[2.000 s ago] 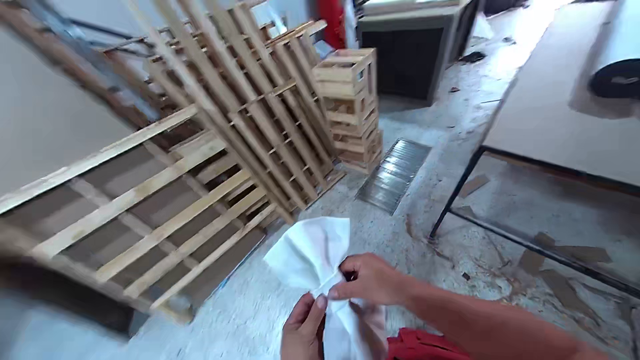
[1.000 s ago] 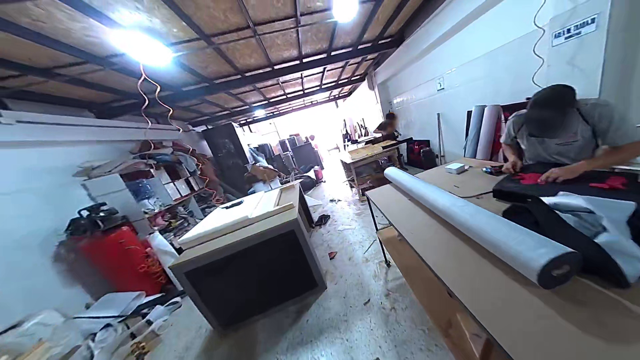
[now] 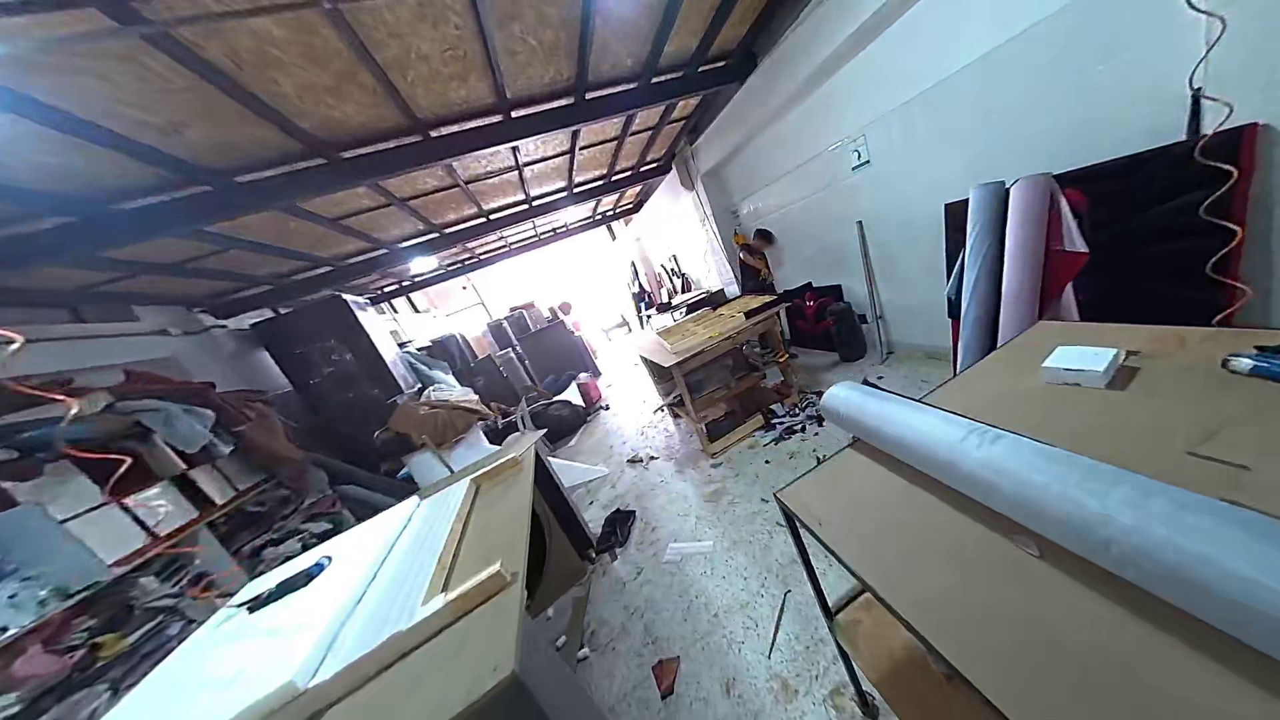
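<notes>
Neither my left hand nor my right hand shows in the head view now, so what they hold is hidden. On the right, a long roll of pale grey material (image 3: 1050, 510) lies across a brown-topped table (image 3: 900, 560). Behind the roll, a small white box (image 3: 1082, 365) rests on the tabletop. At the lower left stands a wooden frame piece (image 3: 490, 540) with white sheets (image 3: 370, 570) on it. A dark-handled tool (image 3: 288, 584) lies on the white surface.
A floor aisle (image 3: 690, 600) with scraps runs between the table and the frame piece. Farther back, a person (image 3: 755, 262) is near a wooden workbench (image 3: 715, 330). Fabric rolls (image 3: 1010, 260) lean at the right wall. Piled fabric (image 3: 200, 430) and a dark cabinet (image 3: 330, 380) line the left side.
The view has swung up from my hands and the floor to the long room. Two seconds ago both hands held white cloth; they are out of view now.
</notes>
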